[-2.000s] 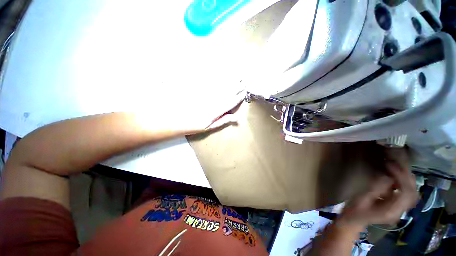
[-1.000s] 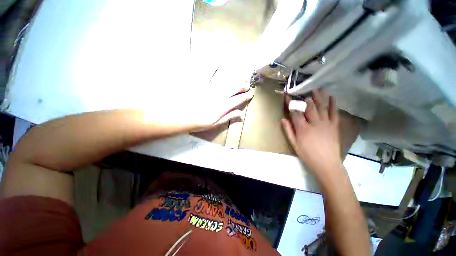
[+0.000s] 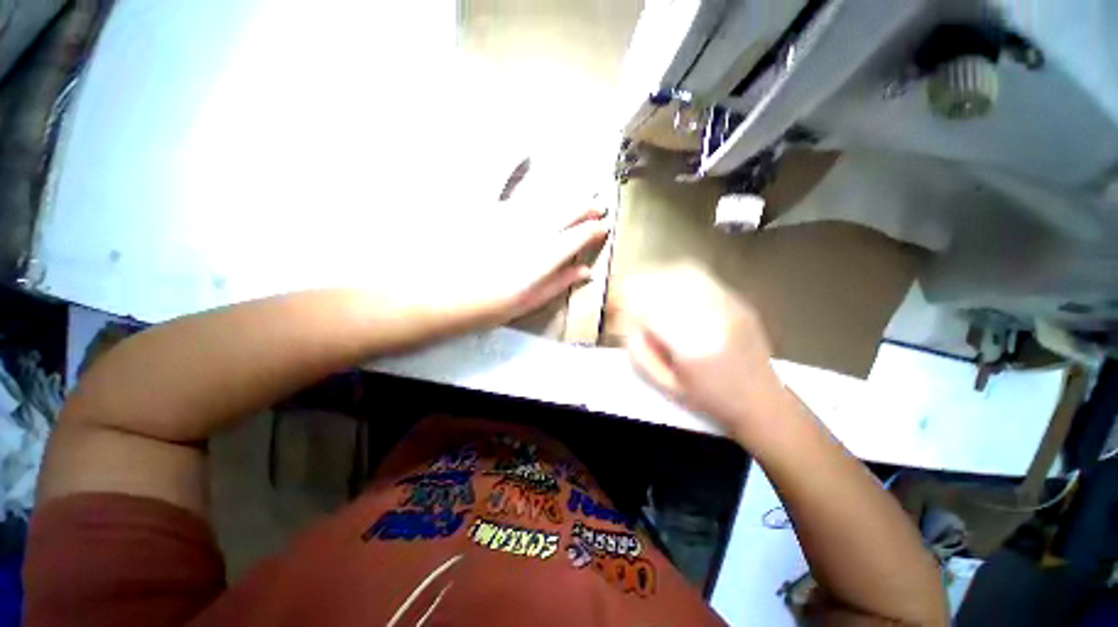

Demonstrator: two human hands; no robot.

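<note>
A brown fabric panel (image 3: 815, 288) lies on the white table, beneath the sewing machine head (image 3: 846, 98) and to its near side. A narrow folded strip or seam edge (image 3: 586, 316) runs from the presser foot area (image 3: 628, 159) toward the table's front edge. My left hand (image 3: 552, 267) lies flat beside this strip, fingers spread on the cloth, partly washed out by glare. My right hand (image 3: 689, 333) is on the panel right of the strip, blurred, with fingers curled; whether it pinches cloth is unclear. The needle cannot be made out.
The white table (image 3: 245, 208) is strongly overexposed at left. A white knob (image 3: 738, 211) shows below the machine head. A white board (image 3: 748, 551) and cables are at lower right. Pale material (image 3: 31, 423) lies at the far left. My printed red shirt fills the bottom.
My right hand has moved left and nearer me, away from the machine head, and curled. My left hand stays beside the seam. The turquoise piece has left view as the view shifted.
</note>
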